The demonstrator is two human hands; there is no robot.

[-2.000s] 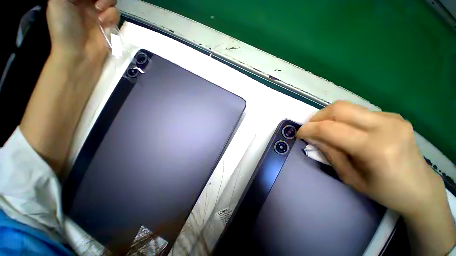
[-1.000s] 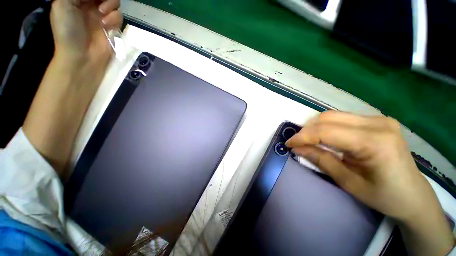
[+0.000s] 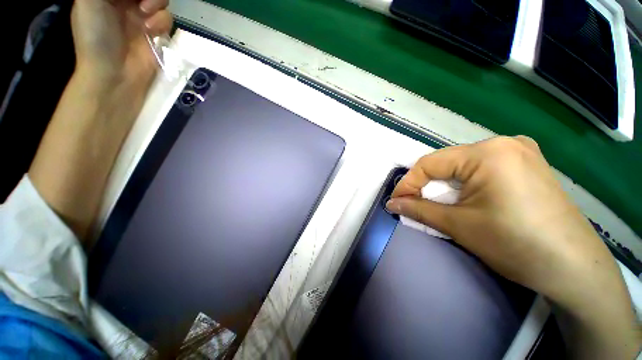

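Two tablets lie back side up in a white foam tray (image 3: 366, 151). My right hand (image 3: 493, 204) pinches a white wiping cloth (image 3: 440, 193) at the camera lenses of the right tablet (image 3: 422, 302), partly covering them. The left tablet (image 3: 232, 190) shows two dark lenses at its top left corner and a barcode label (image 3: 205, 337) at its lower end. My left hand (image 3: 116, 35), cut off by the top edge, holds a thin clear strip (image 3: 156, 53) beside the tray's upper left corner.
A green conveyor belt (image 3: 317, 35) runs behind a worn pale rail (image 3: 338, 81). On the belt, at the upper right, another white tray (image 3: 624, 91) holds dark tablets. A small printed label (image 3: 315, 299) shows between the two near tablets.
My right hand has moved slightly left over the lenses, and more of the cloth shows. The tray on the belt has come into view and moved left. My left hand has barely moved.
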